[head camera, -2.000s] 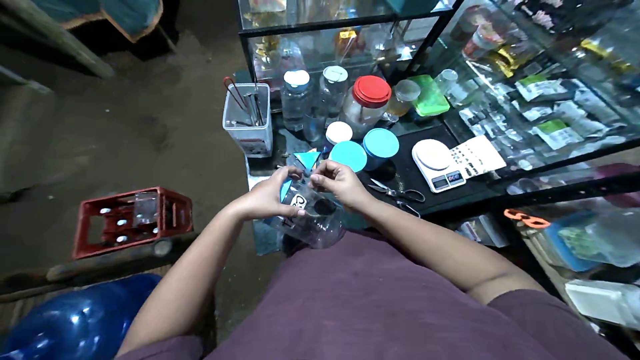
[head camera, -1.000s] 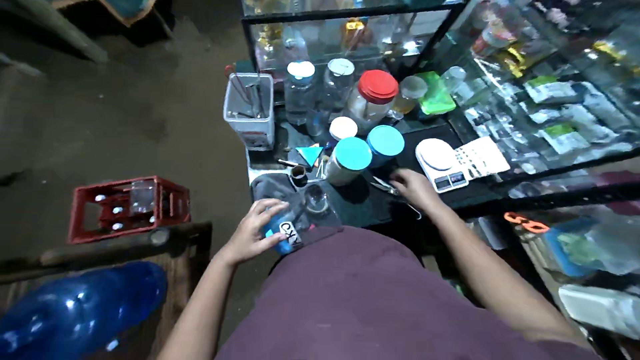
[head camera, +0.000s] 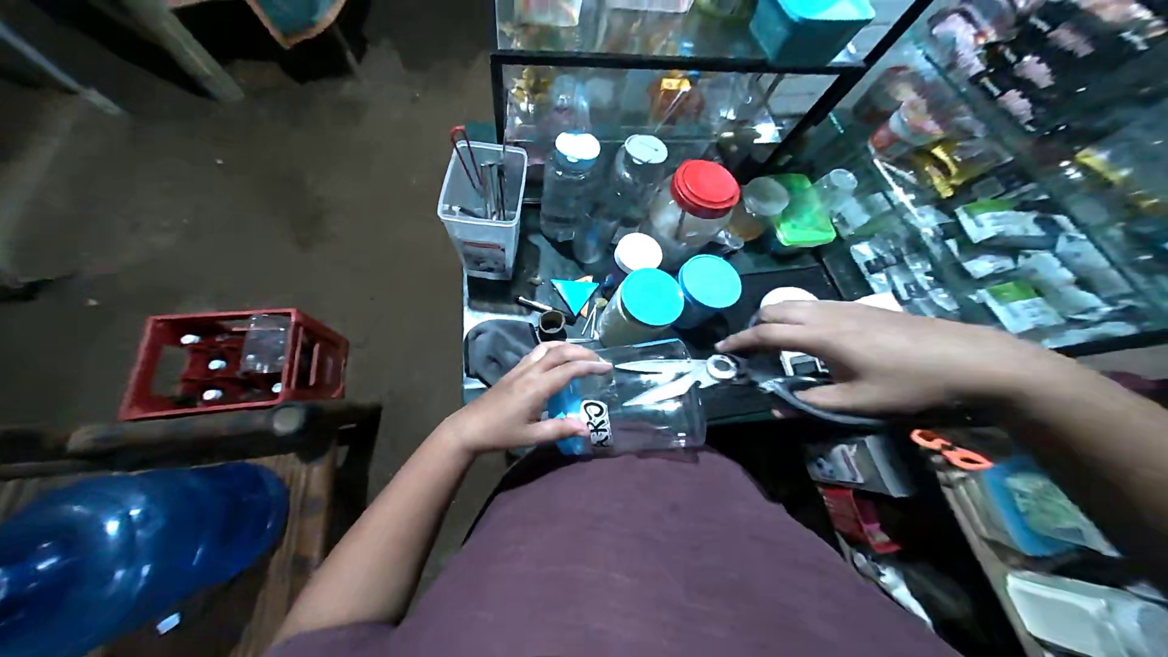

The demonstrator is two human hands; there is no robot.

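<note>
My left hand (head camera: 534, 397) grips a clear plastic jar (head camera: 652, 424) by its blue end, near a sticker with writing; the jar lies on its side against my shirt. My right hand (head camera: 849, 356) holds scissors (head camera: 721, 368) by the black handles, with the blades parted and pointing left, over the jar. Whether the blades touch the jar, I cannot tell. Behind the jar stand containers with turquoise lids (head camera: 651, 297) and a small white-lidded one (head camera: 638, 252). A turquoise triangular piece (head camera: 576, 295) lies to their left. A white scale (head camera: 788, 297) is partly hidden behind my right hand.
A plastic tub of utensils (head camera: 484, 214), clear bottles (head camera: 570, 187) and a red-lidded jar (head camera: 698, 201) stand at the back of the table. Glass display shelves (head camera: 680, 62) rise behind and to the right. A red crate of bottles (head camera: 235, 360) and a large blue bottle (head camera: 137, 538) are at left.
My right hand has picked up the scissors, which lay on the table beside the scale two seconds ago, and moved left with them to the jar. Both hands were at the jar in the earliest frame.
</note>
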